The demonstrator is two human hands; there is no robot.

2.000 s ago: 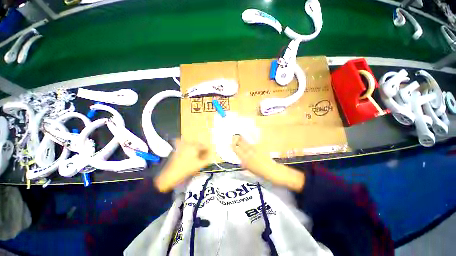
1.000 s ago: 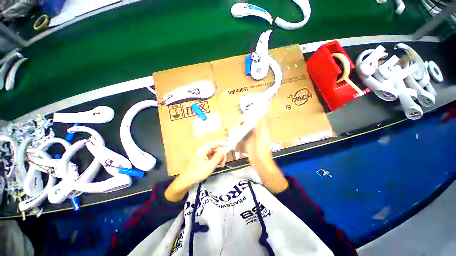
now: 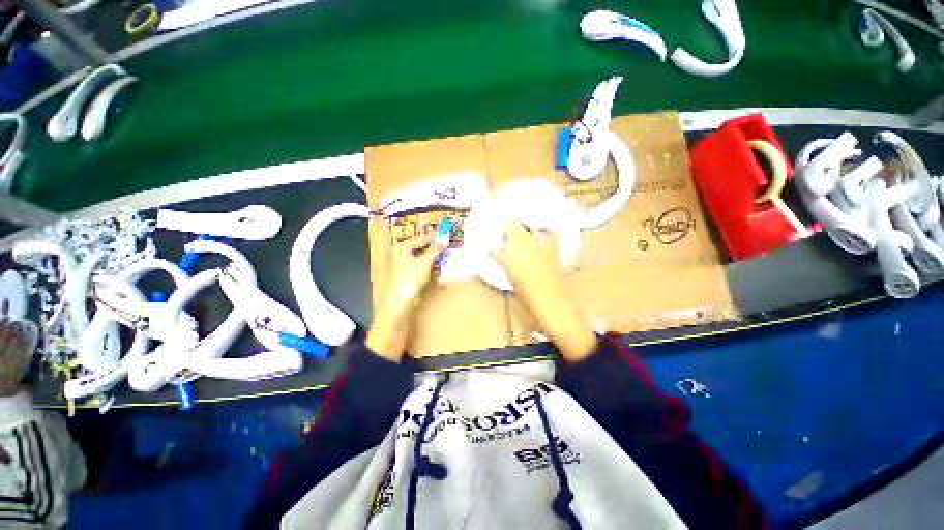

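My left hand point(image 3: 414, 274) has its fingertips at a small blue battery point(image 3: 445, 232) on the left half of the cardboard mat point(image 3: 621, 290). A white curved shell point(image 3: 414, 195) lies just above it. My right hand point(image 3: 533, 271) is over bright white material point(image 3: 484, 246) in the middle of the mat, its fingers partly lost in glare. A white roll point(image 3: 543, 202) seems to lie beyond it, its outline washed out. A linked pair of white shells point(image 3: 621, 186) with a blue battery point(image 3: 564, 147) lies at the mat's upper right.
Left of the mat are a white curved shell point(image 3: 302, 271), a tangled shell pile point(image 3: 166, 321) and white scraps point(image 3: 119, 240). Right of it are a red tape dispenser point(image 3: 730, 192) and more shells point(image 3: 880, 207). A green belt point(image 3: 342, 88) carries white units. A person's sleeve shows at lower left.
My left hand has moved up to the blue battery. My right hand has moved left and inward. The long white piece between my hands a second ago is no longer distinct. The view has also shifted.
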